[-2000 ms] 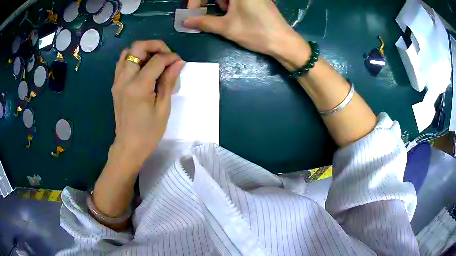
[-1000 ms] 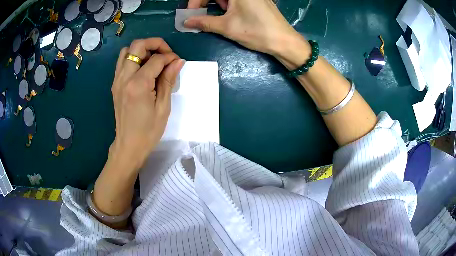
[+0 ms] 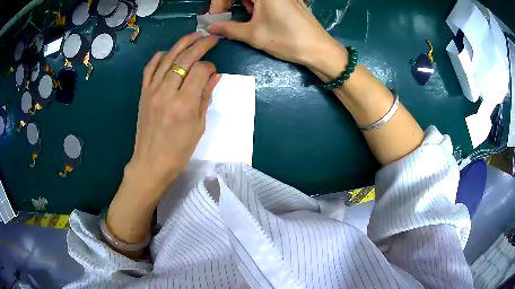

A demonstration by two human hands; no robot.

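My right hand pinches a small grey adhesive piece between thumb and fingers near the top centre. My left hand reaches up with its fingertips at the lower edge of that piece. The left thumb and a curled finger also hold the white adhesive sheet, which lies below the left hand and runs down to the wearer's shirt. The left fingers cover the sheet's upper left part. Whether the left fingertips grip the grey piece cannot be told.
Many round display modules with gold tails lie at left, with a black square part among them. A dark-faced module lies alone at right. White waste liner is heaped at far right. Yellow-black tape marks the near edge.
My left hand has moved up and right, its fingers now extended to the grey piece. The white sheet has shifted slightly right with it. My right hand has barely moved.
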